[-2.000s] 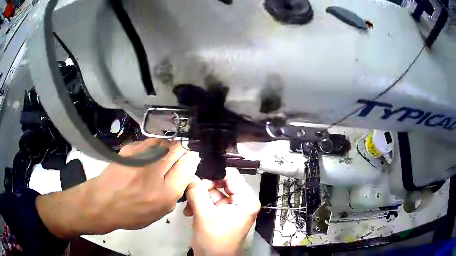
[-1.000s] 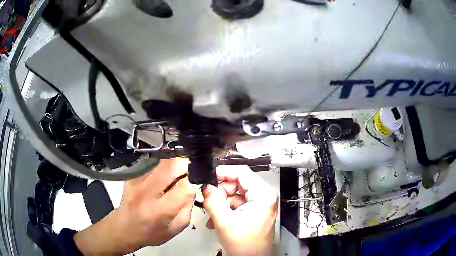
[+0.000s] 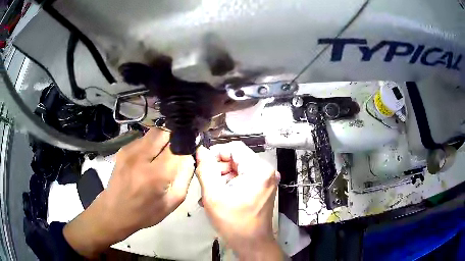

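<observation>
My left hand (image 3: 143, 186) and my right hand (image 3: 234, 186) are close together just below the dark needle bar area (image 3: 182, 109) of the sewing machine head (image 3: 265, 38). A small dark part of a black piece (image 3: 196, 159) shows between my fingertips; both hands pinch at it, and most of it is hidden by the fingers. The needle and presser foot cannot be made out. A bent-wire guard (image 3: 131, 107) is left of the needle bar area.
A heap of black strips (image 3: 76, 120) lies left of my hands, with a black panel (image 3: 90, 187) on the white tabletop (image 3: 168, 237). Exposed rods and levers (image 3: 324, 158) and a white bottle with a yellow label (image 3: 388, 100) are at right. Blue material (image 3: 423, 234) is at lower right.
The view has shifted, so the machine head sits higher in the frame. Both hands remain together below the needle bar area; the right hand's fingers are nearer to it and less of the black piece shows.
</observation>
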